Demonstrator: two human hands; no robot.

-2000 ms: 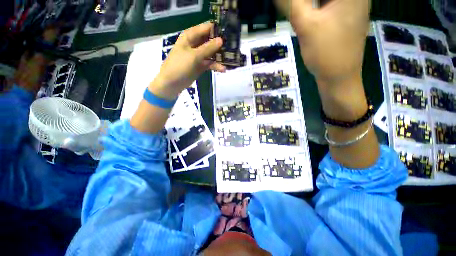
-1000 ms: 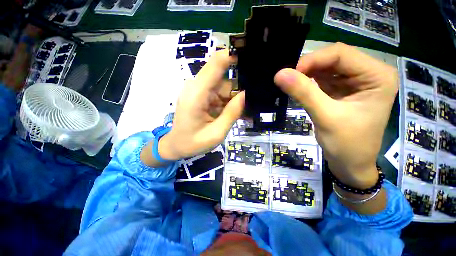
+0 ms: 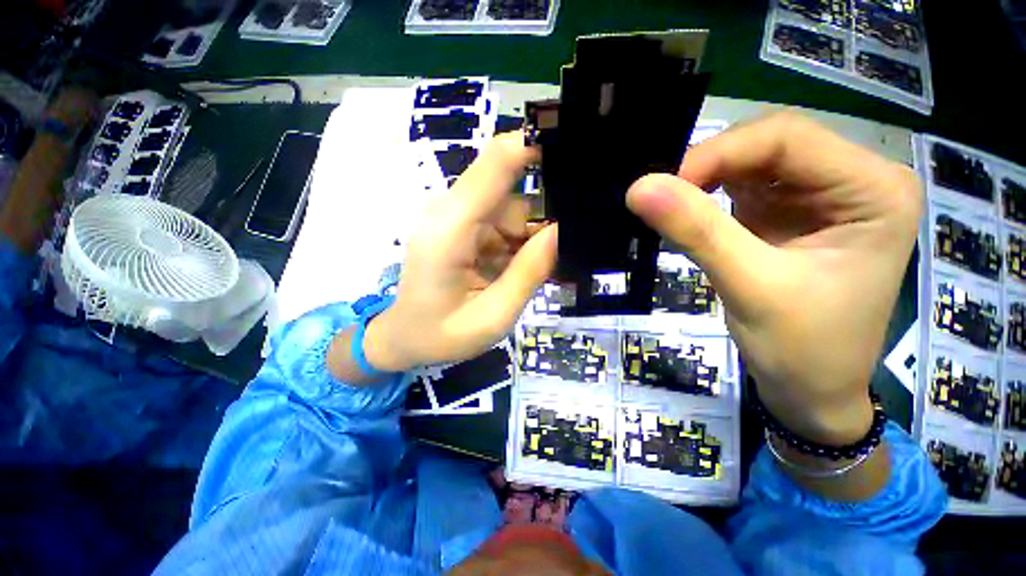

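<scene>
My left hand (image 3: 461, 264), with a blue wristband, grips a circuit board (image 3: 540, 124) by its left edge, raised above the tray. Only the board's left edge and top corner show. A flat black adhesive film (image 3: 608, 169) with small cut-out windows lies in front of the board and hides most of it. My right hand (image 3: 788, 236) pinches the film's right side between thumb and forefinger. Whether the film touches the board is unclear. The white board tray (image 3: 617, 439) below holds several boards; its upper part is hidden by my hands.
Liner sheets with black shapes (image 3: 456, 110) and white sheets (image 3: 349, 203) lie left of the tray. Farther left are a phone (image 3: 284, 186), a white fan (image 3: 152, 264) and another person's arm (image 3: 39, 180). Another board tray (image 3: 925, 281) stands right; more trays are at the back.
Two seconds ago my left hand held the board alone-looking at the upper tray and my right hand was higher. Now both hands are together with the film before the board. The view has shifted slightly.
</scene>
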